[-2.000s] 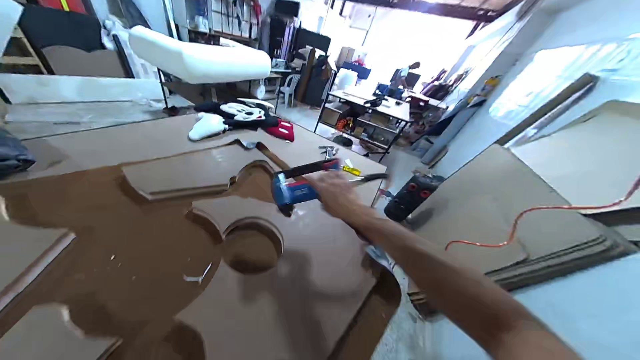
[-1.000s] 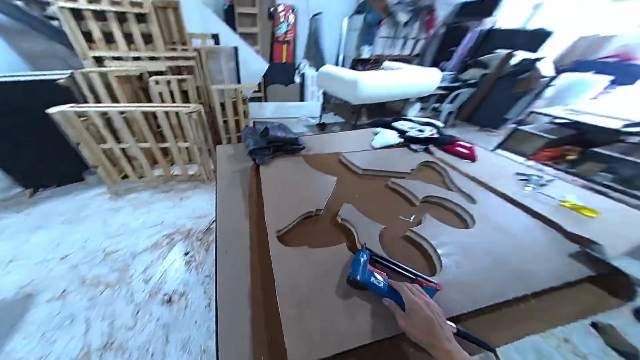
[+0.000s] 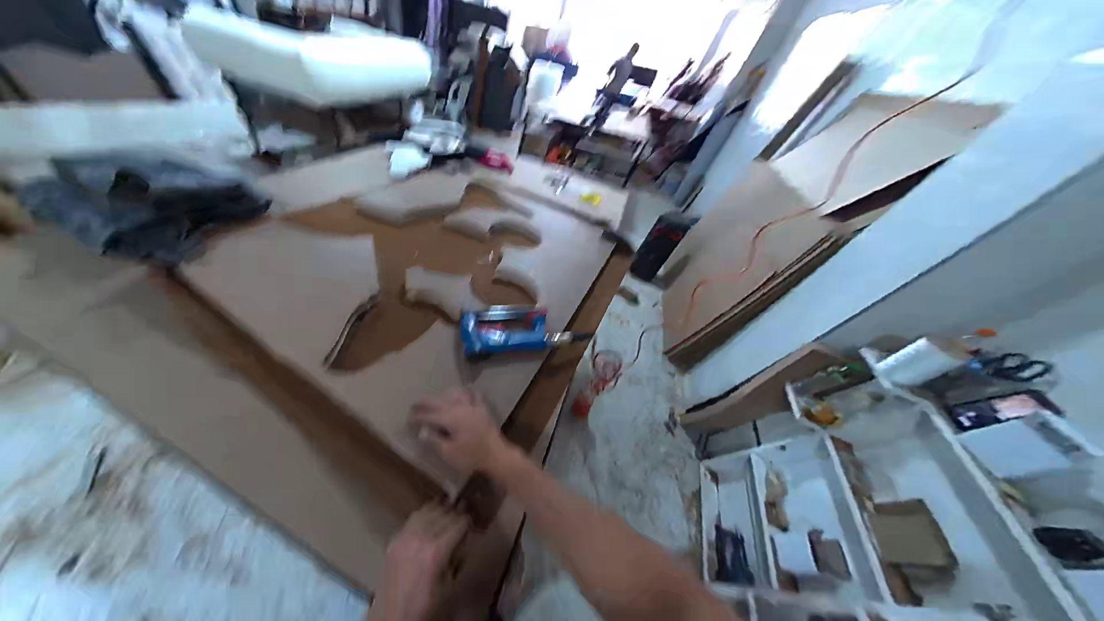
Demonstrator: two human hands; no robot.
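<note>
My right hand (image 3: pixel 461 431) is over the near corner of a cut-out board (image 3: pixel 285 267), fingers bent, blurred by motion. Lower and to its left, my left hand (image 3: pixel 427 548) is at the board's corner, beside a small dark brown piece (image 3: pixel 479 498); whether it grips the corner is not clear. A blue pneumatic stapler (image 3: pixel 504 332) lies on the board beyond my right hand, its hose fitting pointing right. Curved openings in the board show a brown sheet (image 3: pixel 388 332) beneath.
A dark crumpled cloth (image 3: pixel 147 203) lies at the left. Beyond the table stands a white padded piece (image 3: pixel 306 65). An orange air hose (image 3: pixel 755 237) hangs over boards leaning at the right. White shelving (image 3: pixel 849 496) holds scraps at lower right. A person (image 3: pixel 618 73) is far back.
My right hand has let go of the blue stapler, which it held in both earlier frames. My left hand has come into view. The view has swung right since one second ago.
</note>
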